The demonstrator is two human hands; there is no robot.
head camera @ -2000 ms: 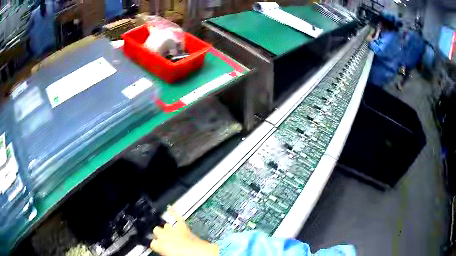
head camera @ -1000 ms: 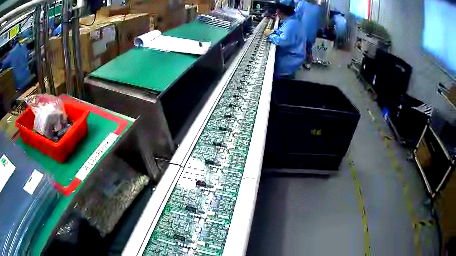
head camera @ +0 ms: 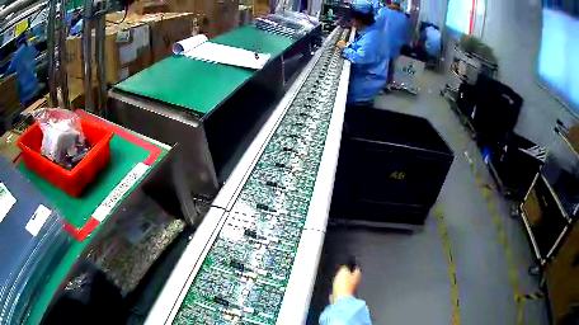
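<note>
Green circuit boards (head camera: 263, 209) lie edge to edge in a long row between pale rails (head camera: 305, 260). Small dark parts stand along the middle of the row. My right hand (head camera: 346, 279), in a light blue sleeve, is near the bottom edge, to the right of the near rail and apart from the boards. Something black shows at its fingertips; I cannot tell whether it is a finger cover or a held part. My left hand is out of the picture.
A red bin (head camera: 70, 174) with a clear bag and clear plastic trays (head camera: 38, 266) stand at left. A green bench (head camera: 190, 82) bears white paper. A large black box (head camera: 393, 171) stands right of the line. A blue-coated person (head camera: 368, 60) is farther along it.
The view has swung right along the line. My right hand has left the black parts at the line's far side, passed out of view, and now shows right of the near rail.
</note>
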